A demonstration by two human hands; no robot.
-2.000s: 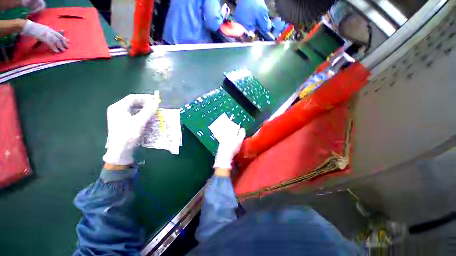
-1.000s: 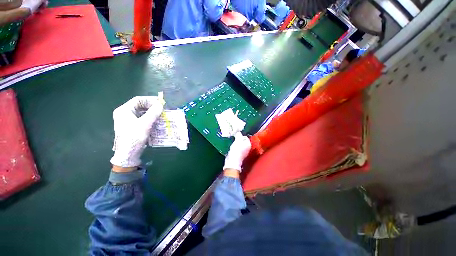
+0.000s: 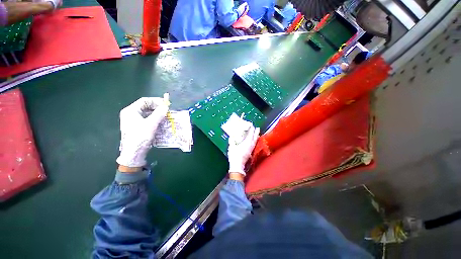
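My left hand [image 3: 140, 130], in a white glove, pinches a stack of printed white paper slips [image 3: 177, 132] with a yellow band, above the green belt. My right hand [image 3: 243, 150], also gloved, holds a small white paper piece [image 3: 235, 125] over the near part of a green circuit board [image 3: 216, 112]. The board lies on the belt with rows of small white marks up. A second green circuit board [image 3: 263, 87] lies just beyond it, at its upper right.
The green belt [image 3: 91, 111] carries a red foam pad [image 3: 17, 146] at left. A red-wrapped bar [image 3: 323, 109] and red sheet lie at right, with a nozzle [image 3: 392, 230] at lower right. A red-wrapped post [image 3: 151, 28] stands behind. Other workers are at the far side.
The view has shifted slightly. My right hand drew back with the white paper, then moved up against it, with fingers now partly over it. My left hand still holds the slips.
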